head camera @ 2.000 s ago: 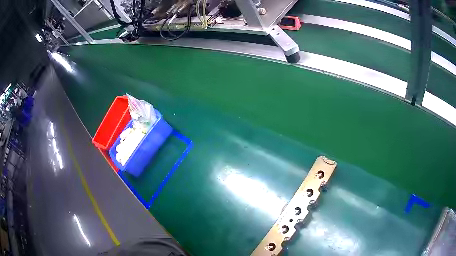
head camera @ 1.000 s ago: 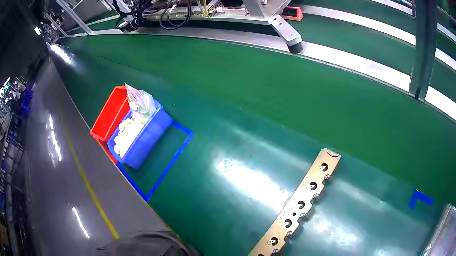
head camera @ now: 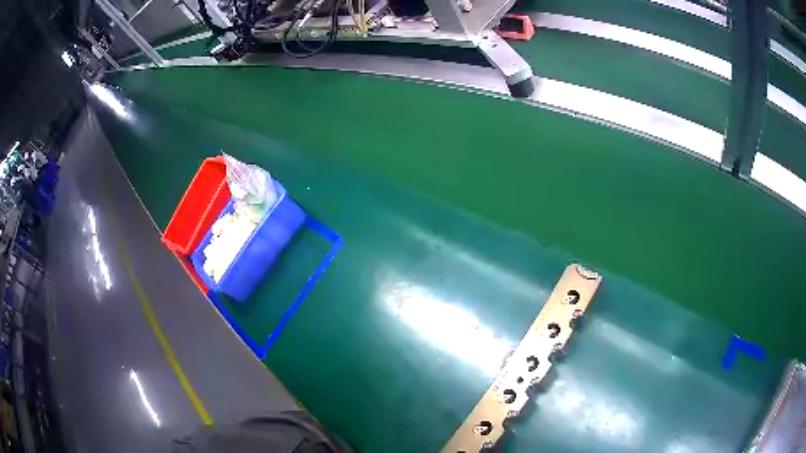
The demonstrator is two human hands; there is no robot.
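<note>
Neither of my hands is in the picture. A tan holed metal bar (head camera: 520, 379) lies slanted on the green mat (head camera: 380, 177), with several dark round holes and a notched right edge. Its lower end is cut off by the picture's bottom edge. A blue bin (head camera: 265, 261) with white contents (head camera: 230, 243) stands at the left, against a red bin (head camera: 199, 205). A crumpled clear plastic bag (head camera: 252, 190) lies at the blue bin's far end.
Blue tape (head camera: 305, 294) outlines an area beside the blue bin. A blue tape corner (head camera: 741, 351) and a shiny clear edge (head camera: 782, 411) are at the right. A metal frame foot (head camera: 508, 66), rails and cables are at the back. Grey floor (head camera: 97, 354) lies left.
Compared with two seconds ago, the view has shifted a little, so the bins sit slightly higher in the picture. The bar and bins keep their places on the mat.
</note>
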